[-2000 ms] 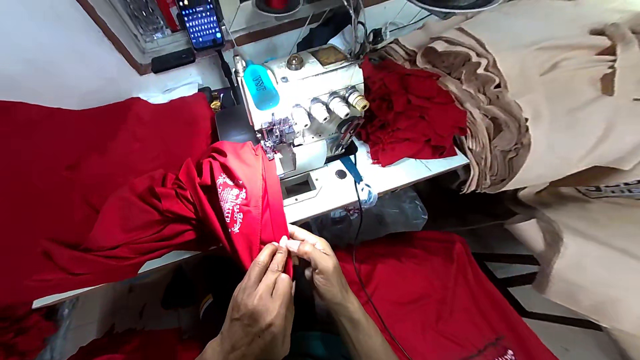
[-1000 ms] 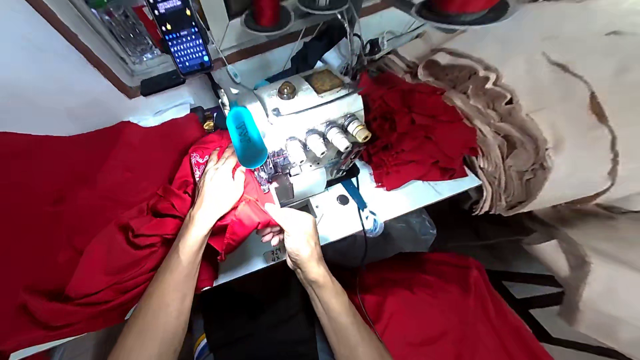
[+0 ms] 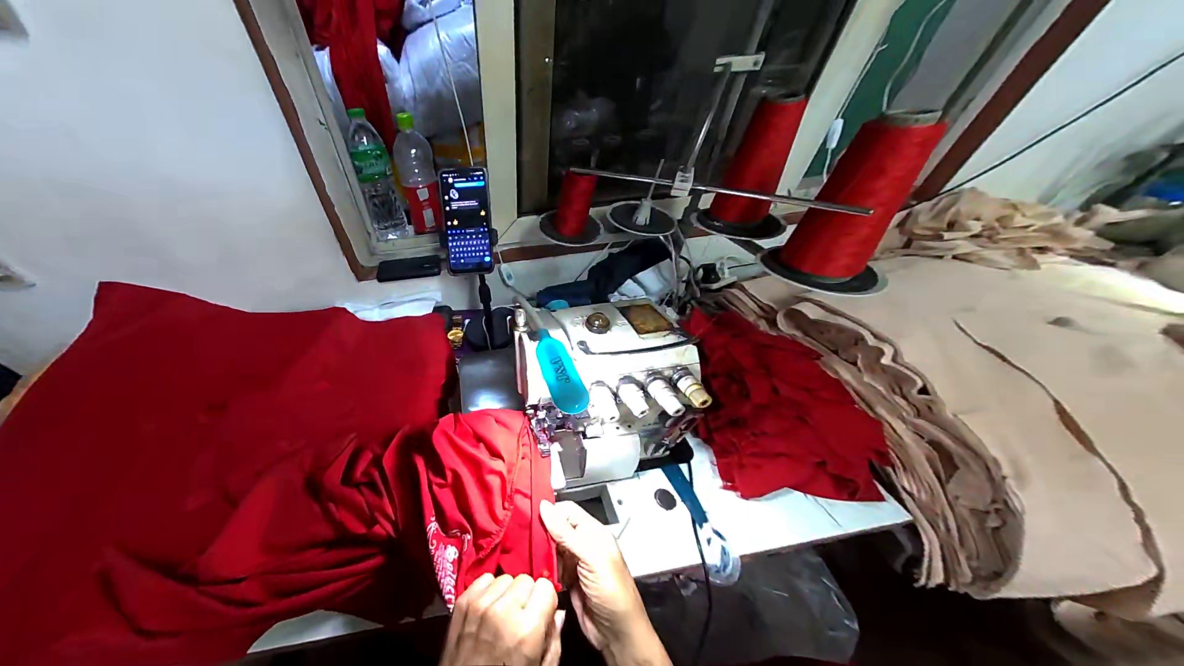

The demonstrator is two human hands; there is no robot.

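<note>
A red knit garment piece with white print lies on the table, its right edge at the needle area of a white overlock sewing machine. My left hand grips the near edge of this fabric with curled fingers. Just to its right, my right hand pinches the fabric's right edge between thumb and fingers. Both hands are in front of the machine, nearer to me than its presser foot. A blue plastic piece hangs over the machine's front left. More red fabric spreads to the left.
Red scraps lie right of the machine, beside stacked beige fabric. Behind stand red thread cones on a stand and a phone on a holder. A blue-handled tool and a dark cable are at the table's front edge.
My left hand, spread on the fabric beside the needle area one second ago, is now at the fabric's near edge close to my right hand. The view has tilted up.
</note>
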